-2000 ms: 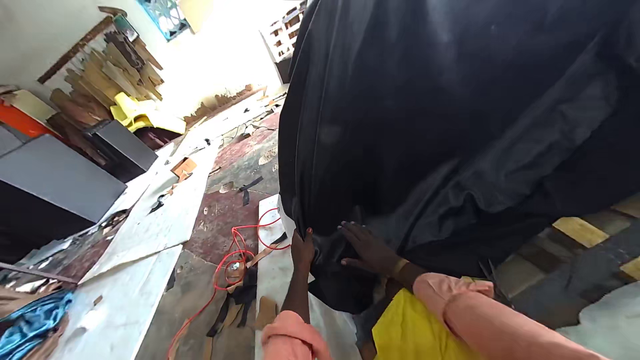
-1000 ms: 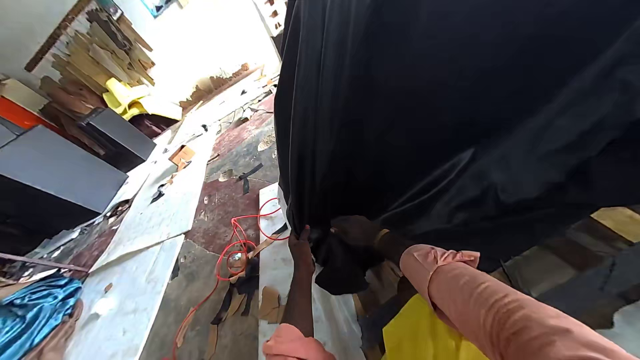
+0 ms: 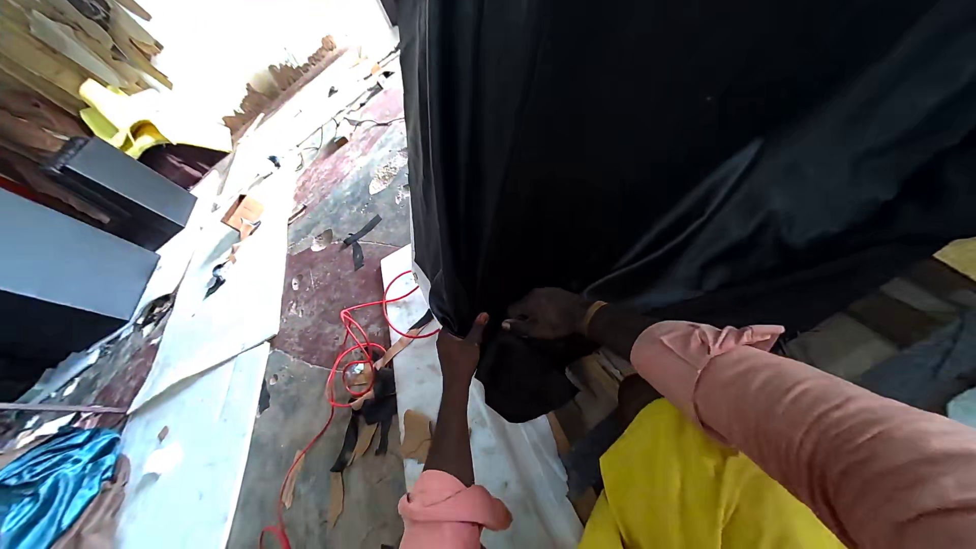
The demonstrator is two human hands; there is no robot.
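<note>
A large sheet of black fabric or leatherette (image 3: 610, 152) covers most of the right side and hangs in folds. At its lower left corner my left hand (image 3: 463, 343) grips the gathered edge, thumb pointing up. Just to the right, my right hand (image 3: 547, 314) is curled with its fingertips on the same cloth, thumb and fingers pinching it. A loose flap of the black material (image 3: 526, 381) hangs below both hands. What lies under the cover is hidden.
A red hose or cable (image 3: 335, 366) lies coiled on the stained floor left of my hands, by fabric scraps. White sheets (image 3: 206, 335) cover the floor. Grey-and-black box-like pieces (image 3: 69, 244), yellow foam or cloth (image 3: 137, 126) and shiny blue fabric (image 3: 57, 476) are farther left.
My right hand, spread flat on the black material two seconds ago, has curled its fingers into it beside my left hand. The loose lower flap now hangs more plainly below them.
</note>
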